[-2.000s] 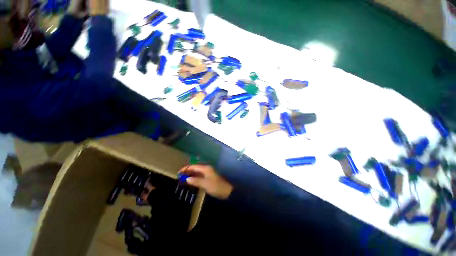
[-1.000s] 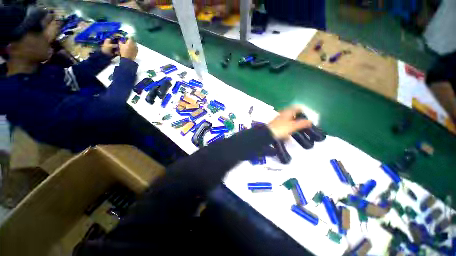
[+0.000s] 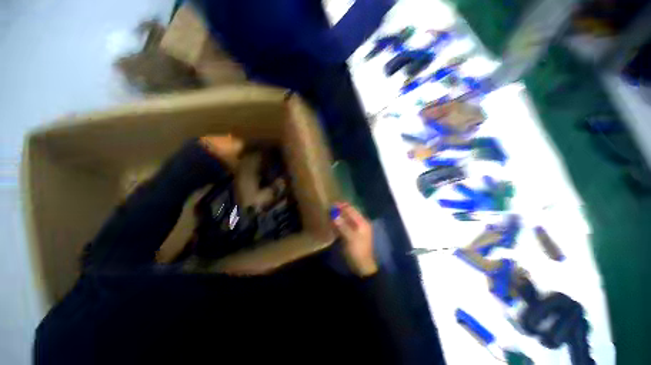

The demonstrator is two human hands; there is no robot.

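Observation:
The frame is blurred. My left hand (image 3: 228, 150) is inside the brown carton (image 3: 310, 160), over a heap of black curved housings (image 3: 246, 221); its fingers merge with the heap, so its grip cannot be told. My right hand (image 3: 357, 239) is beside the carton's right wall, with its fingers closed on a small blue piece (image 3: 335, 212) that looks like a battery pack, mostly hidden by the hand. A group of black housings (image 3: 557, 321) lies on the white-covered bench (image 3: 400, 192) at the lower right.
Blue battery packs (image 3: 475, 326), tan pads (image 3: 453, 114) and green boards lie scattered along the bench. The green belt (image 3: 564, 146) runs beyond it. Another worker's dark blue sleeve (image 3: 360, 25) is at the top. A metal upright (image 3: 532, 39) is at the upper right.
The view has swung toward the carton. My left hand has moved from the black housings on the bench into the carton. My right hand, unseen one second ago, shows again by the carton.

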